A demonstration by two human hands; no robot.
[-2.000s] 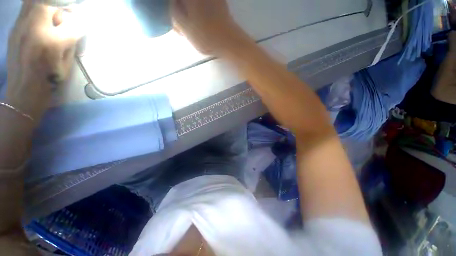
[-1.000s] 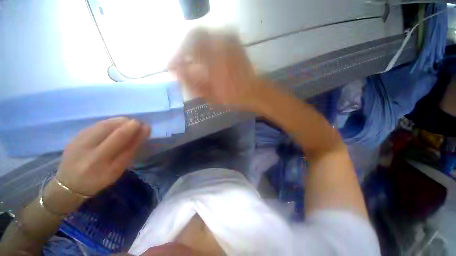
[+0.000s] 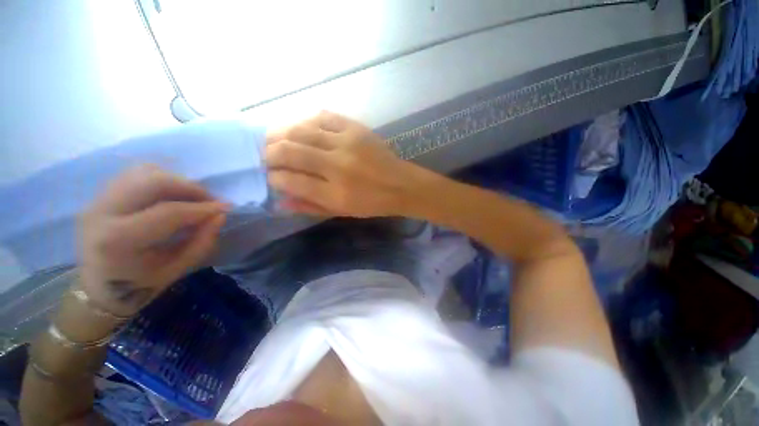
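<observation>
A light blue fabric piece (image 3: 195,150) lies folded over the table's front edge at the left. My left hand (image 3: 150,225) is at its near edge, with thumb and fingertips pinched together on the cloth, slightly blurred. My right hand (image 3: 333,166) is at its right end, fingers curled against the short edge; whether they grip the cloth is hard to tell. The slide cover's rounded corner tab (image 3: 180,108) shows in the white bed just behind the fabric. Lamp glare washes out the bed.
A grey ruled table edge (image 3: 499,116) runs to the upper right. White tape (image 3: 684,62) hangs over its right end. Bundled blue strips (image 3: 645,179) hang at the right. A blue plastic basket (image 3: 187,341) is below the table at the left, near my lap.
My right hand has come down from the machine bed to the fabric's right end. My left hand has moved from the upper left onto the fabric's near edge. The dark machine head has left view.
</observation>
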